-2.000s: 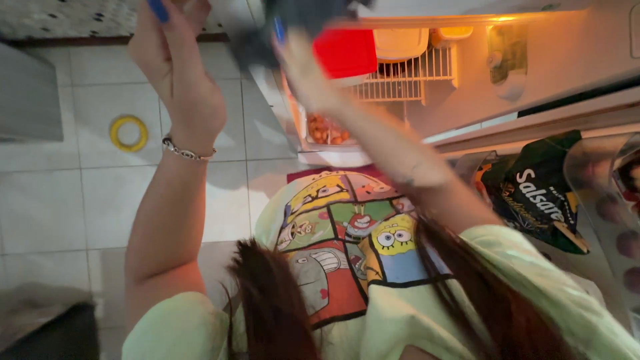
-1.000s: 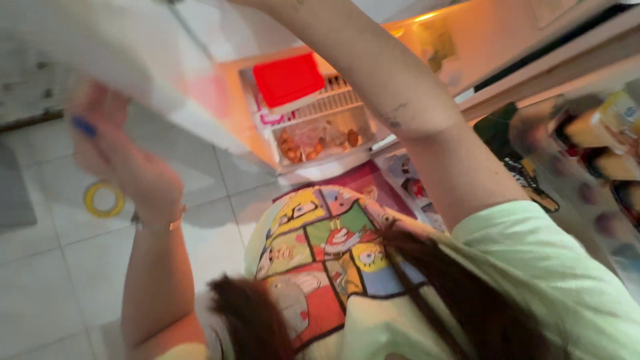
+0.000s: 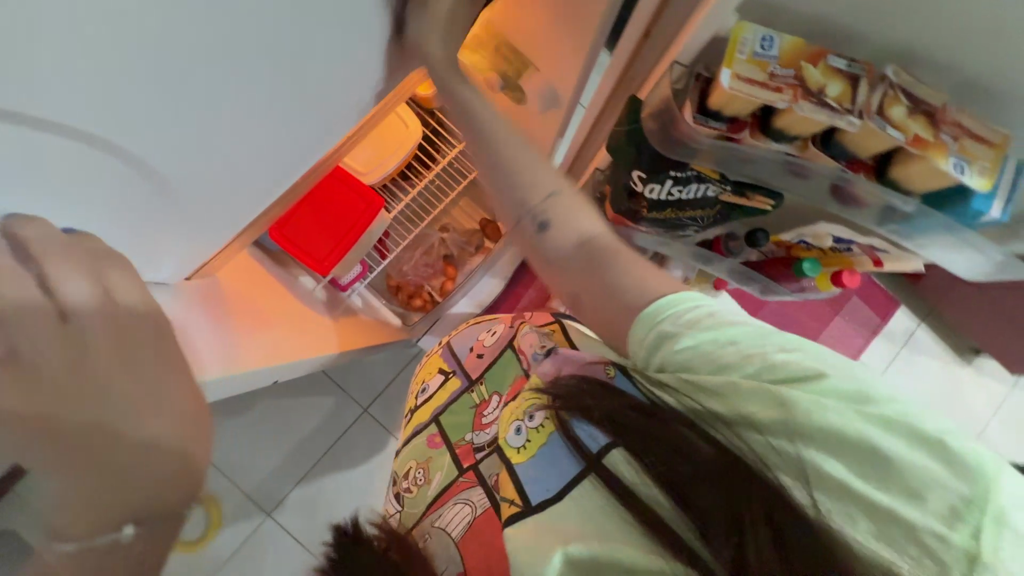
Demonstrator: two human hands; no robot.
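Observation:
My left hand [image 3: 88, 376] is large and blurred at the left edge, in front of a pale flat panel [image 3: 184, 104]; its fingertips are partly hidden, and I cannot tell whether it holds anything. My right arm reaches up across the open fridge, and my right hand [image 3: 436, 28] is blurred at the top edge, its fingers mostly out of sight. Below it, on a wire shelf [image 3: 424, 188], sit a container with a red lid [image 3: 328, 220] and a pale-lidded container [image 3: 384, 144]. Under the shelf, a clear drawer [image 3: 472, 284] holds a plastic bag [image 3: 436, 252] and small orange-brown produce.
At right, the fridge door's upper bin [image 3: 800, 168] carries yogurt or dessert packs [image 3: 848, 96]. A dark Salsaretti pouch [image 3: 680, 188] and bottles with coloured caps [image 3: 800, 272] are in the door below. A yellow ring [image 3: 200, 524] lies on the tiled floor.
The view has shifted to show more of the door bins. The dark object near my right hand two seconds ago is not visible now. My left hand appears closer to the camera.

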